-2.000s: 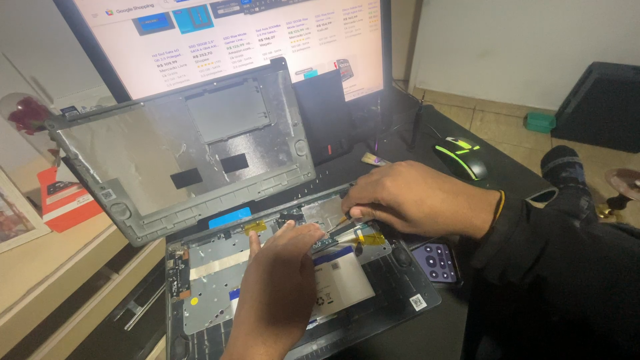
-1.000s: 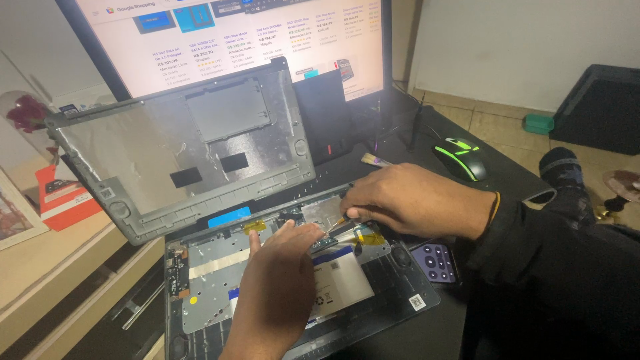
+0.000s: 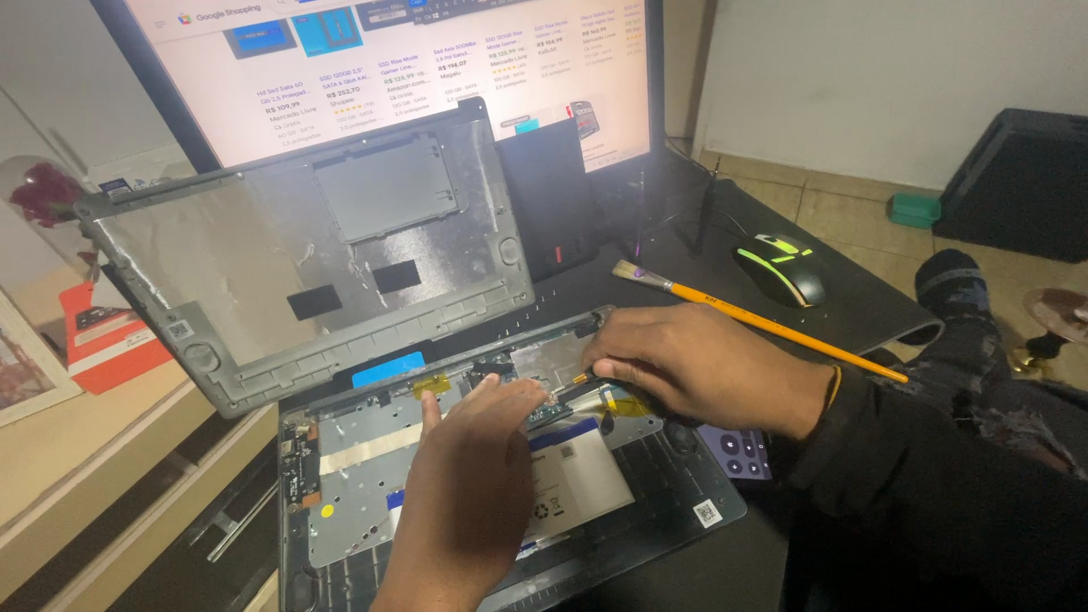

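Observation:
An opened laptop base [image 3: 357, 501] lies before me, with its battery [image 3: 586, 484], circuit board [image 3: 548, 415], ribbon cable and yellow tape exposed. My right hand [image 3: 697, 365] holds a slim screwdriver [image 3: 586, 378], its tip pointing left at the board beside a metal plate [image 3: 552, 357]. My left hand [image 3: 476, 476] rests over the middle of the base, fingertips near the board's upper edge; whether it grips something is hidden. Behind, the laptop's grey bottom cover [image 3: 340, 340] leans upright, inner side facing me.
Behind the cover stands a lit monitor [image 3: 654, 76]. Small screws [image 3: 523, 319] lie between cover and base. A paintbrush [image 3: 765, 323] and computer mouse [image 3: 780, 268] are at the right. A phone [image 3: 735, 450] lies partly under the base's right edge. Wooden drawers [image 3: 144, 501] stand at the left.
The paintbrush's yellow handle, hidden behind my right hand in the earlier frames, now shows above it. My left hand has stayed over the base.

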